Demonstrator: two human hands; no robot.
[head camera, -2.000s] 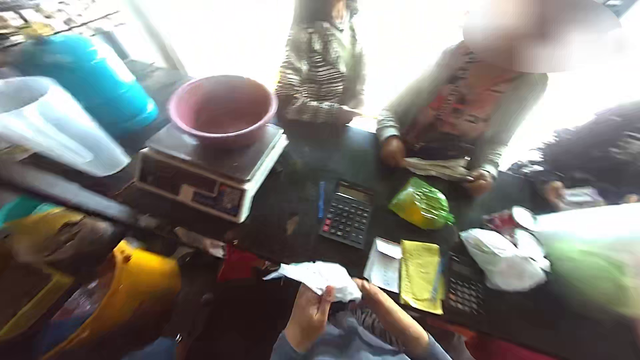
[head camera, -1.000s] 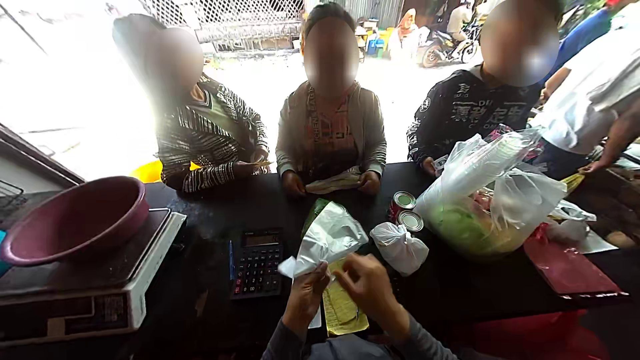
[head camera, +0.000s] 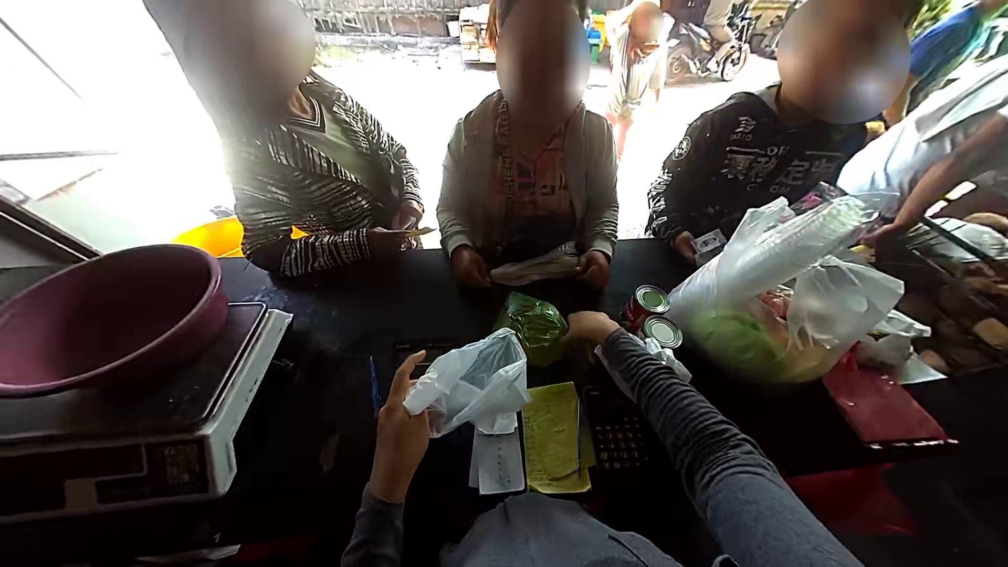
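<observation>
My left hand (head camera: 403, 433) grips a thin white plastic bag (head camera: 476, 382), its mouth spread toward the upper right. My right hand (head camera: 591, 327) reaches across to the right side of a green plastic bag (head camera: 534, 324) with something in it; its fingertips are partly hidden, so a grip cannot be told. Beneath the white bag lie white paper slips (head camera: 498, 463), beside a yellow written sheet (head camera: 551, 441) with a pen on it. A calculator (head camera: 618, 441) is partly under my right arm. Two food cans (head camera: 661, 331) stand right of my right hand, by a small white bag (head camera: 669, 364).
A purple basin (head camera: 110, 315) rests on a weighing scale (head camera: 252, 394) at the left. Large filled plastic bags (head camera: 732, 331) and a red plastic packet (head camera: 886, 405) are on the right of the black counter (head camera: 331, 315). Several people are across it, one holding a pale bag (head camera: 535, 266).
My right hand has left the white bag and moved out to the green bag. The white bag, held by both hands a second ago, is now in my left hand alone, with its mouth spread.
</observation>
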